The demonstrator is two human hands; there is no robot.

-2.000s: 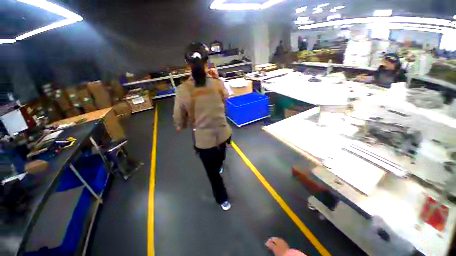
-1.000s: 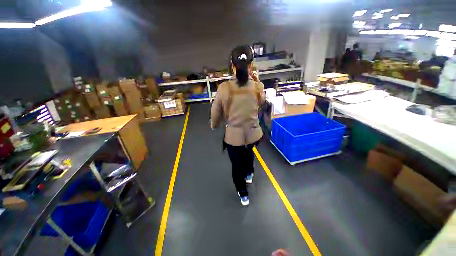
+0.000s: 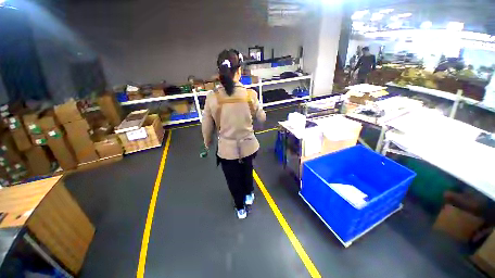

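Neither of my hands is in the picture. Nearest in front of me, a person (image 3: 234, 127) in a light brown top with straps over the back and dark trousers walks in the aisle, back towards me. A dark green thing shows at the person's left hand (image 3: 203, 152); I cannot tell what it is. To the right stands a large blue bin (image 3: 347, 209) on a low wheeled base, with something white lying inside.
Yellow lines (image 3: 153, 201) edge the grey aisle. Cardboard boxes (image 3: 76, 130) and a wooden cabinet (image 3: 61, 228) stand left. Loaded shelves (image 3: 184, 96) line the back. A long white worktable (image 3: 434, 141) runs along the right. Another person (image 3: 365, 65) stands far back right.
My view has moved forward along the aisle. The blue bin and back shelves are nearer, and the dark bench at left has mostly left view. The fingers at the bottom edge are gone.
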